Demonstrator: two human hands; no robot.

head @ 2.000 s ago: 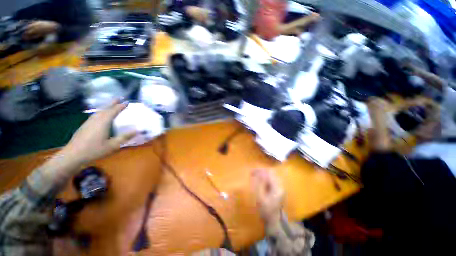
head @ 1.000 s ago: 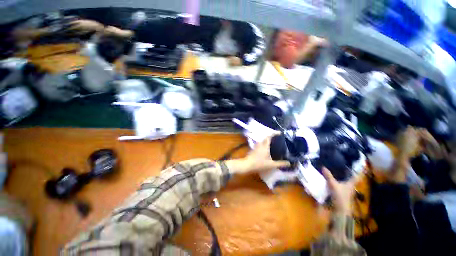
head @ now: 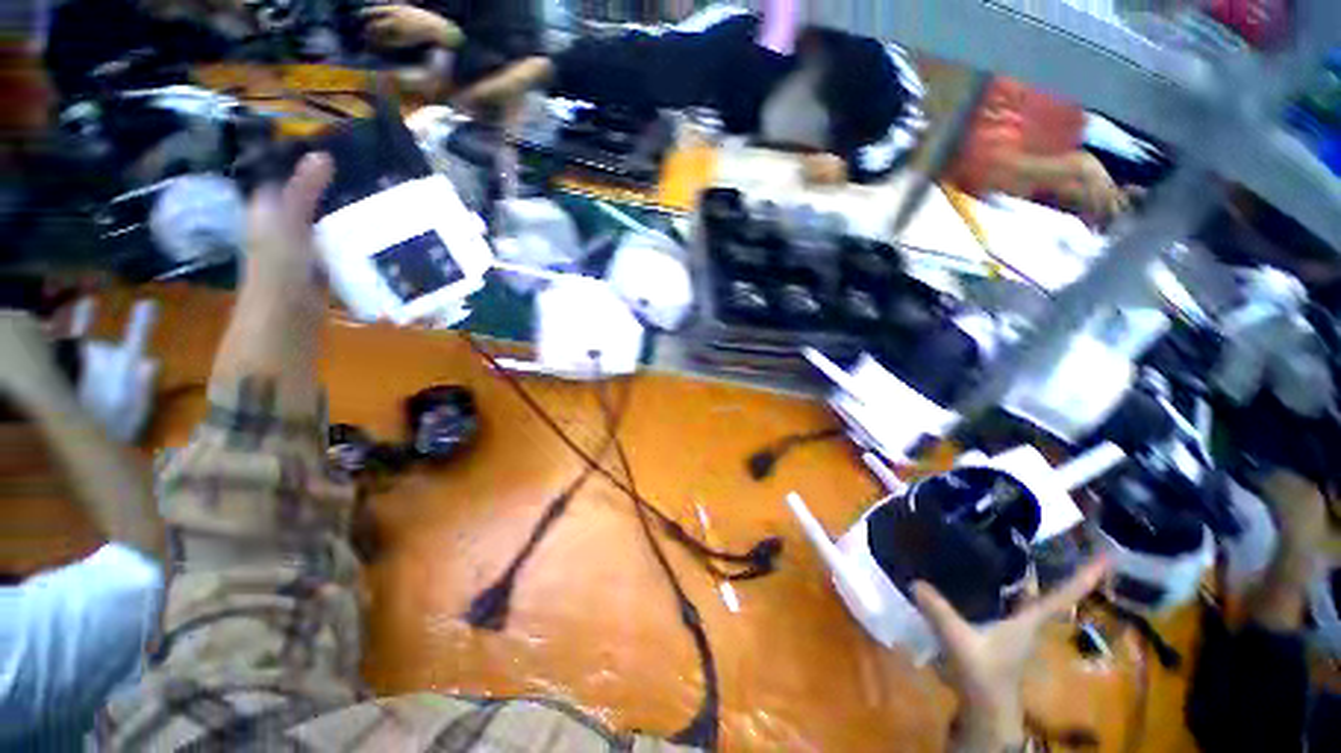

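Observation:
My left hand (head: 283,243), in a plaid sleeve, is raised at the upper left. It is beside a tilted white camera unit (head: 346,247) with a dark square opening; blur hides whether the fingers grip it. My right hand (head: 1003,647) is at the lower right with thumb and fingers spread. Its fingertips are at the near edge of another white camera unit (head: 880,577) with antennas and a black head (head: 941,547). I cannot tell whether they touch it. Black tail cables (head: 647,530) lie across the orange bench (head: 544,655).
Two black lens modules (head: 441,422) lie by my left forearm. A slim tool (head: 716,559) lies mid-bench. White units (head: 585,327) and a tray of black heads (head: 794,287) stand behind. More units crowd the right. Other people's arms (head: 81,427) reach in from both sides.
The view has shifted left. My left hand has left the black head at the right and is now beside the upper-left unit. My right hand's fingers are spread near the right-hand unit.

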